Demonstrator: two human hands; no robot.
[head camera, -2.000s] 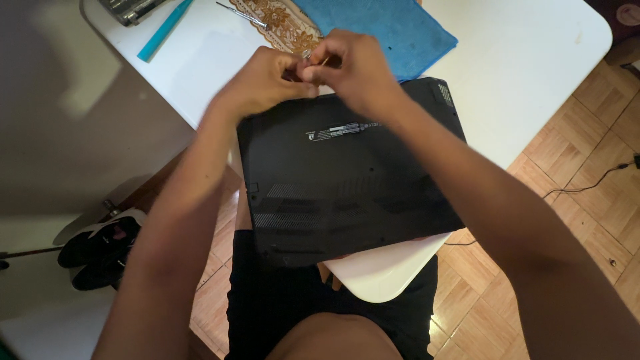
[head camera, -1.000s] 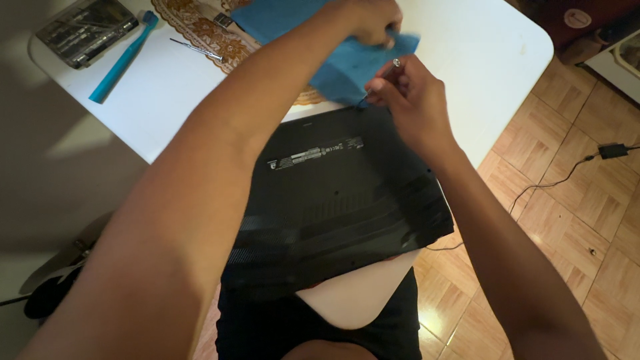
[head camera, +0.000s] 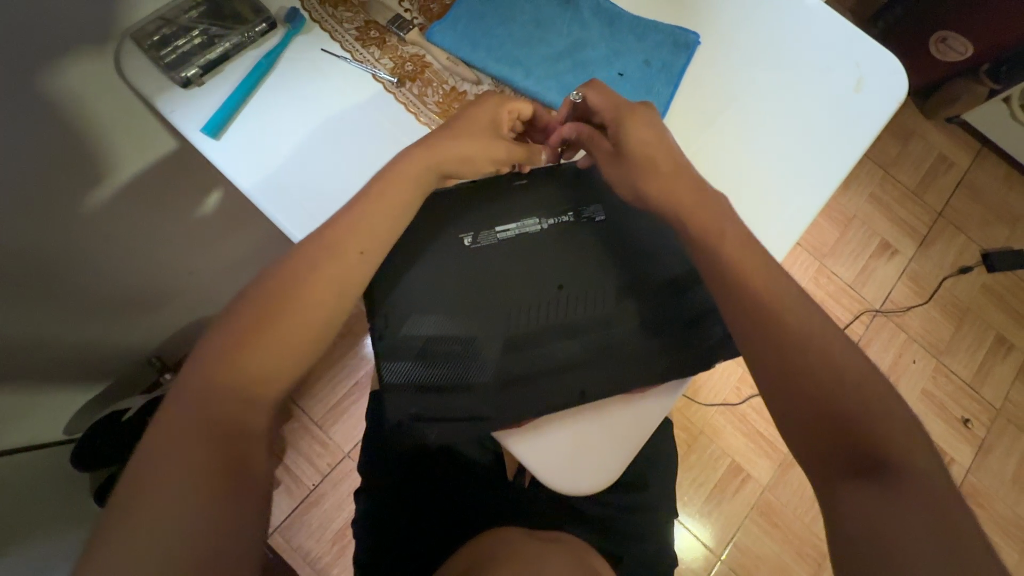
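A black laptop (head camera: 528, 296) lies underside up across the table's corner, with a label bearing writing near its far edge. At that far edge, my right hand (head camera: 620, 140) grips a small precision screwdriver (head camera: 576, 98), its metal cap showing above the fingers. My left hand (head camera: 500, 136) is beside the right one, its fingertips close to the screwdriver's lower end; whether they pinch anything cannot be seen. Just beyond both hands lies a blue cloth (head camera: 560, 48) with a tiny dark speck on it.
At the far left of the white table (head camera: 800, 104) are a clear-lidded tool case (head camera: 200, 36) and a teal toothbrush (head camera: 252, 76). A second thin screwdriver (head camera: 360, 66) and a flat brush (head camera: 436, 48) lie on a lace runner (head camera: 340, 28). A cable (head camera: 904, 308) runs over the tiled floor.
My left hand was over the blue cloth one second ago; it has come back to the laptop's far edge beside my right hand. The right hand stays at that edge with the screwdriver.
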